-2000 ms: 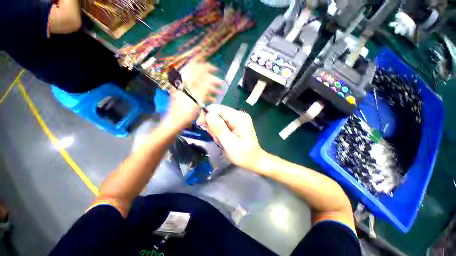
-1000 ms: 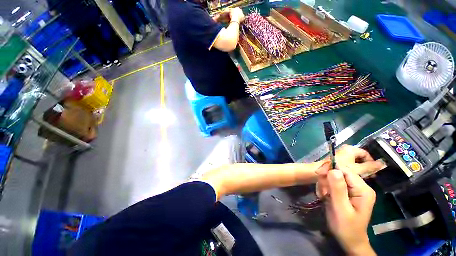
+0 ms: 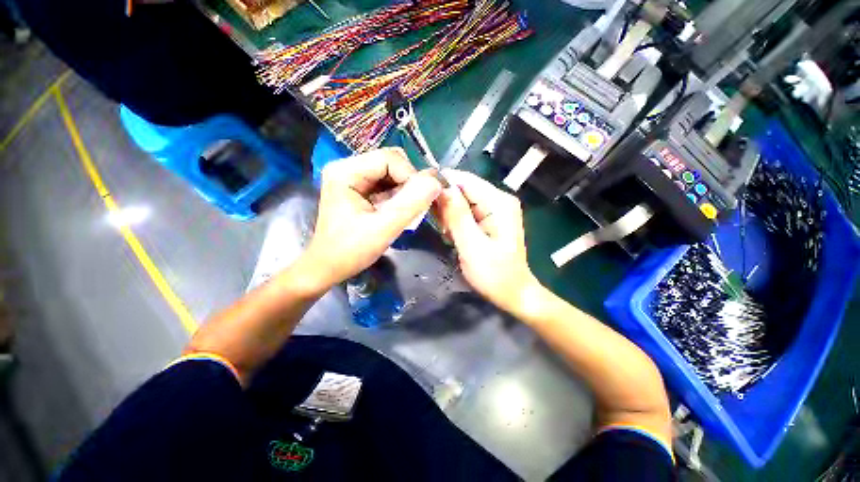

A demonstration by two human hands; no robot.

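A small cable harness [image 3: 421,145] with a dark connector end points up and away from my fingertips. My left hand [image 3: 367,210] pinches it from the left. My right hand [image 3: 483,226] pinches it from the right, and the fingertips of both hands meet. The harness part between the fingers is hidden, and I cannot tell whether tape is there. Thin wires hang faintly below my hands. Two dark grey tape dispensers [image 3: 566,113] stand to the right of my hands, each with a pale tape tongue [image 3: 603,235] sticking out.
A blue bin [image 3: 625,299] with black leads and white ends is at the right. Multicoloured wire bundles [image 3: 453,47] and a steel ruler [image 3: 479,118] lie on the green bench. Blue stools [image 3: 247,193] and a seated person [image 3: 179,66] are at the left.
The view swung left towards the neighbour, then back to the dispensers. One second ago a hand reached to a dispenser's tape; now both hands are together on the harness, over the lap.
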